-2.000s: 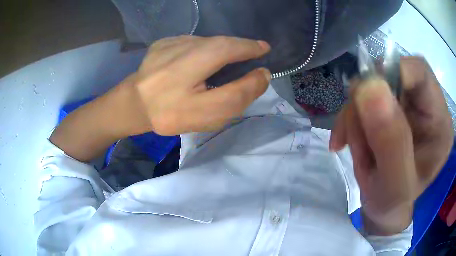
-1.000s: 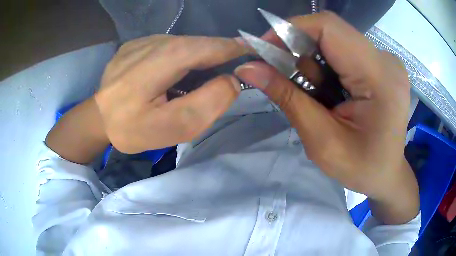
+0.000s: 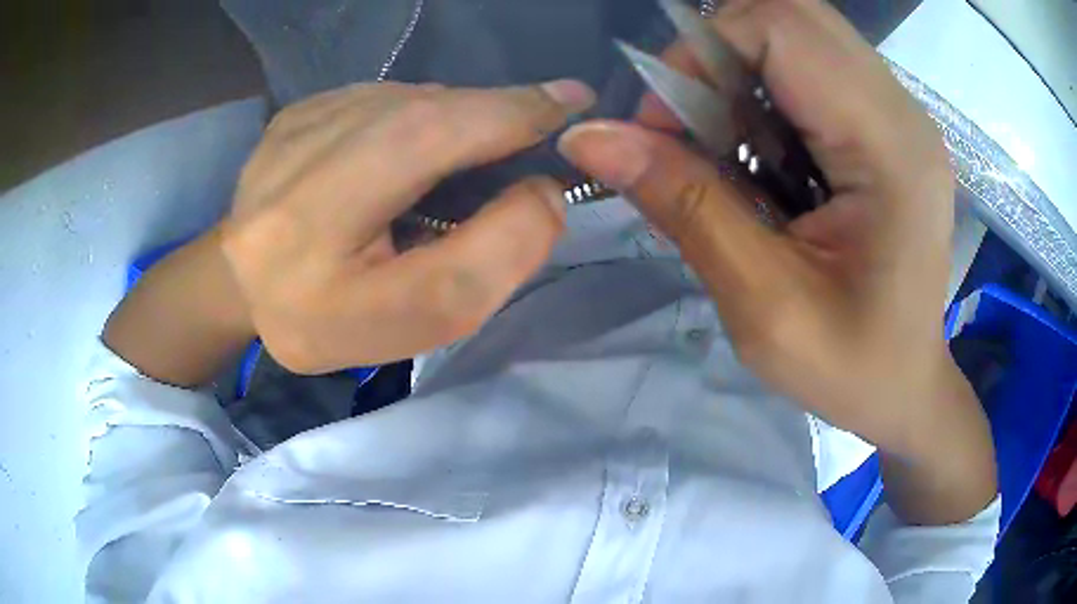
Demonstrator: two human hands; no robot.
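The dark grey garment piece (image 3: 520,47) lies at the top of the view, partly behind my hands. Its silvery metal zipper (image 3: 585,190) shows between my hands and curves up at the upper left. My left hand (image 3: 378,224) is over the garment's near edge, with the zipper edge between thumb and fingers. My right hand (image 3: 815,224) holds the thread snips (image 3: 756,130) in the palm; their two pointed blades are apart and point up and left. My right thumb and forefinger tips are near the zipper; whether they pinch a thread cannot be told.
My white shirt (image 3: 532,472) fills the lower middle. A white table (image 3: 71,283) curves round on the left. A grey-silver measuring tape (image 3: 992,177) runs along the table at right. Blue bins (image 3: 1027,378) stand at the lower right and behind my left forearm, with dark cloth inside.
My right hand with the snips came from the right to beside my left hand, then shifted slightly up and right. My left hand and the garment moved slightly left.
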